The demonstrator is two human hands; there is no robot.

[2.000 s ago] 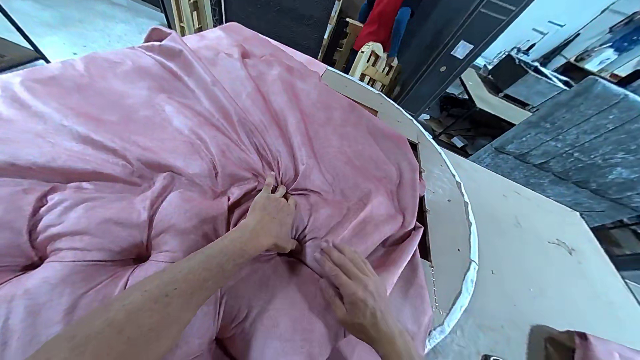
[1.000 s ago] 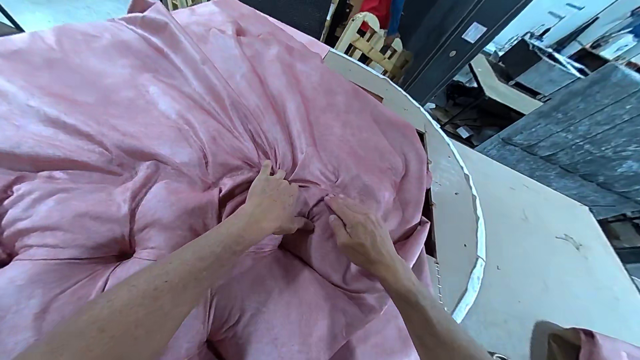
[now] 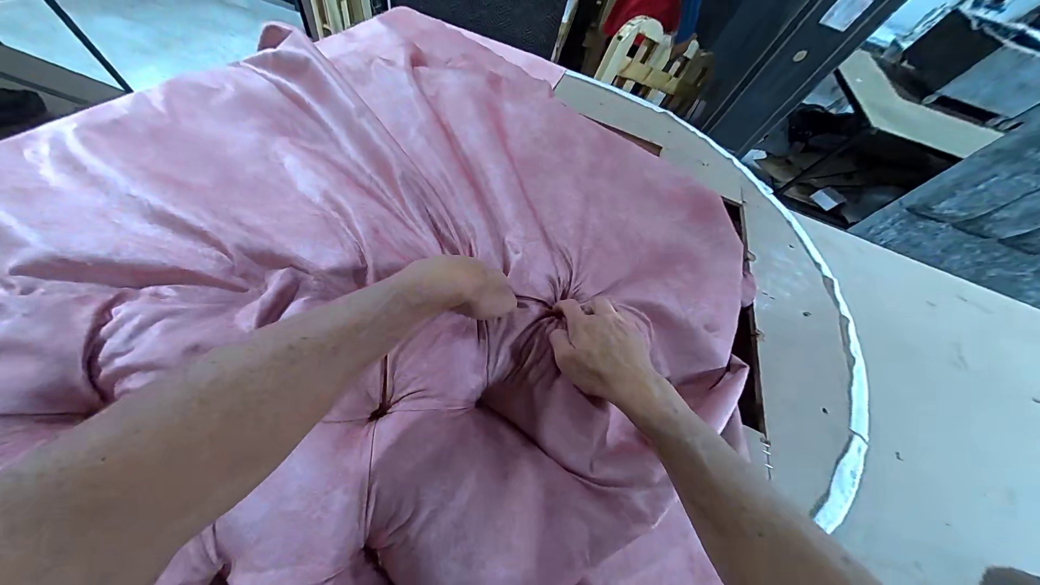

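Observation:
Pink velvety upholstery fabric [image 3: 309, 179] spreads over a tufted, padded piece with a curved edge. Deep folds and tucked points run across its near half. My left hand [image 3: 479, 288] rests at a gathered fold near the middle, its fingers bent down and hidden from view. Just to its right, my right hand [image 3: 597, 341] presses curled fingertips into a puckered tuft where creases meet. Whether those fingertips pinch the cloth cannot be told.
A curved board rim [image 3: 788, 325] edged with a white strip [image 3: 853, 382] borders the fabric on the right, with dark gaps and staples beside it. Grey quilted panels [image 3: 975, 211] stand at right. Wooden slatted pieces [image 3: 650, 65] are behind the far edge.
My right hand, lying flatter on the fabric two seconds ago, now has its fingers curled into a tuft close to my left hand. The left hand's fingers have gone from sight.

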